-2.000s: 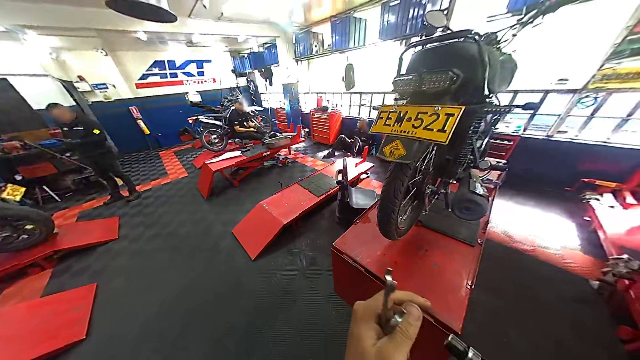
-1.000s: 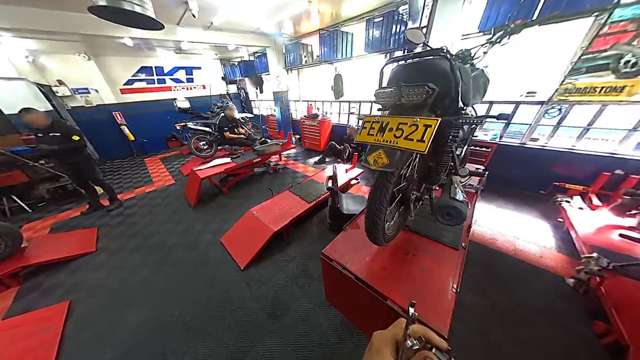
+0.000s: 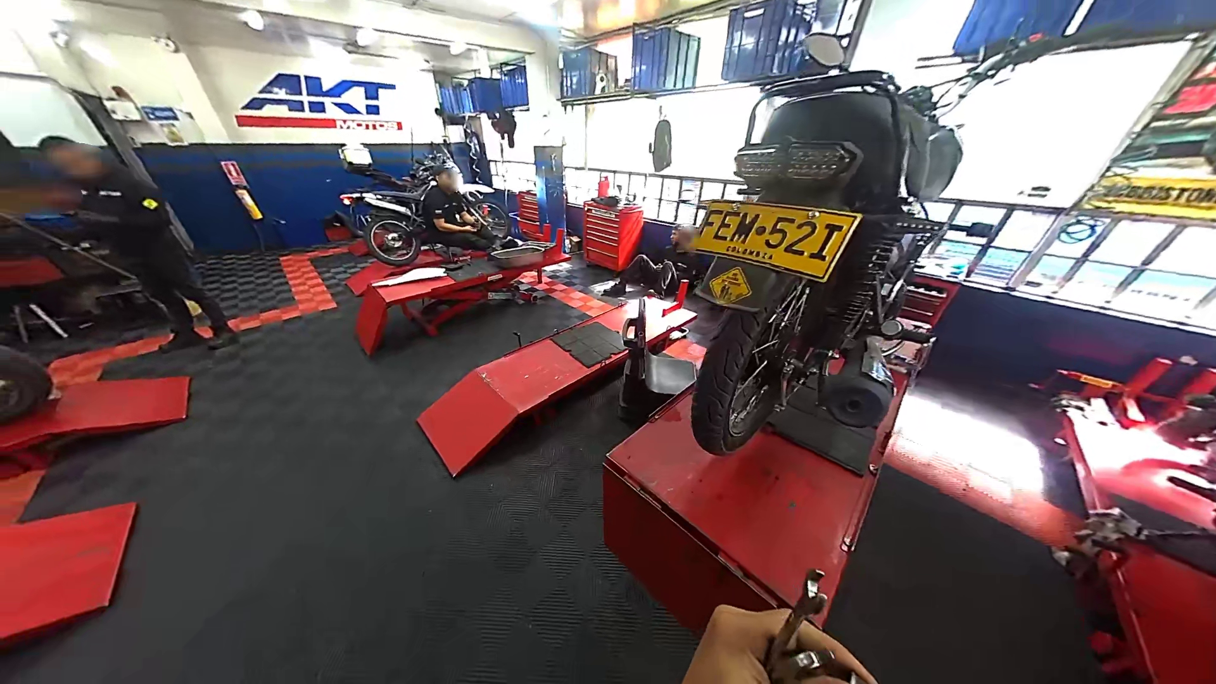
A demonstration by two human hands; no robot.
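At the bottom edge, right of centre, my left hand (image 3: 736, 651) is closed around a metal wrench (image 3: 798, 613), whose jaw end points up. More shiny metal, perhaps a second tool, lies against the fingers; its shape is partly cut off. My right hand is out of view. Beyond the held wrench is a red motorcycle lift (image 3: 750, 494) with a dark mat. A black motorcycle (image 3: 822, 123) stands on it, its rear tyre (image 3: 727, 399) and yellow plate facing me. A black exhaust muffler (image 3: 860, 399) shows beside the wheel.
Left of this lift are a lower red ramp (image 3: 513, 380), a black chair-like object (image 3: 655, 370) and another lift (image 3: 446, 285) with a seated person. One person stands far left; another sits low near the red tool cabinet (image 3: 613, 233). A further red lift (image 3: 1159, 570) is at right.
The held wrench and my left hand sit lower in view than two seconds ago. The person at far left has shifted posture, with the arms now raised forward.
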